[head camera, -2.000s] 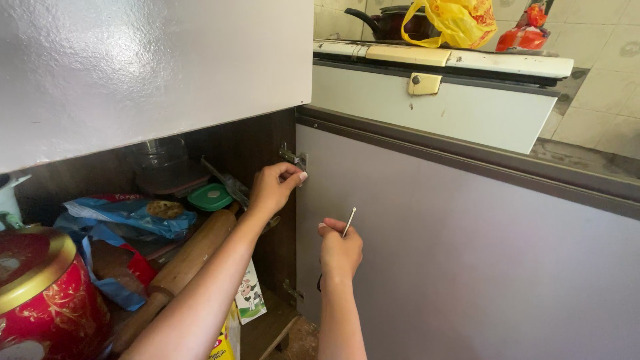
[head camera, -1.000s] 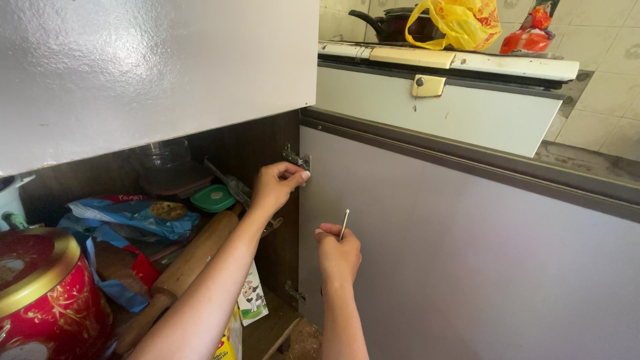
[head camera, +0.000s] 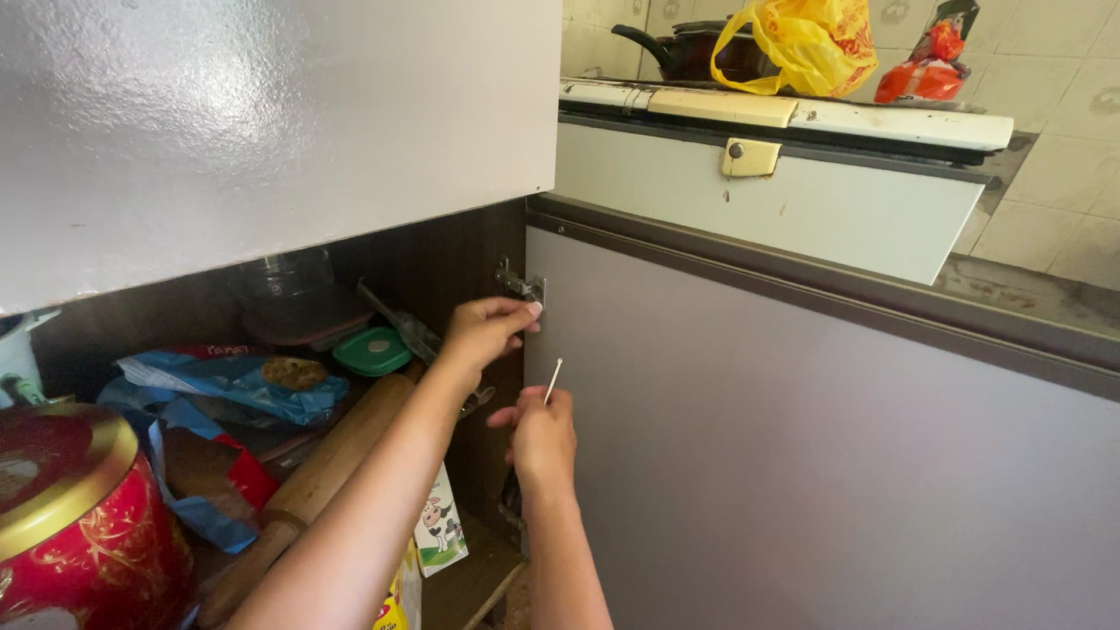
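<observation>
My left hand (head camera: 494,337) reaches to the upper metal hinge (head camera: 522,284) of the open cabinet door (head camera: 787,446), thumb and index finger together just below the hinge plate. Whether a small part is pinched between them cannot be told. Lower and to the right, in front of the door's edge, my right hand (head camera: 542,429) holds a thin metal rod-like tool (head camera: 553,381), its tip pointing up. The tool's other end is hidden in the hand.
The shelf holds a red and gold tin (head camera: 96,534), a wooden rolling pin (head camera: 350,446), a blue packet (head camera: 227,385) and a green lid (head camera: 372,351). A pale panel (head camera: 262,114) overhangs on the left. Behind the door is a stove (head camera: 770,210) with a yellow bag (head camera: 796,48) on top.
</observation>
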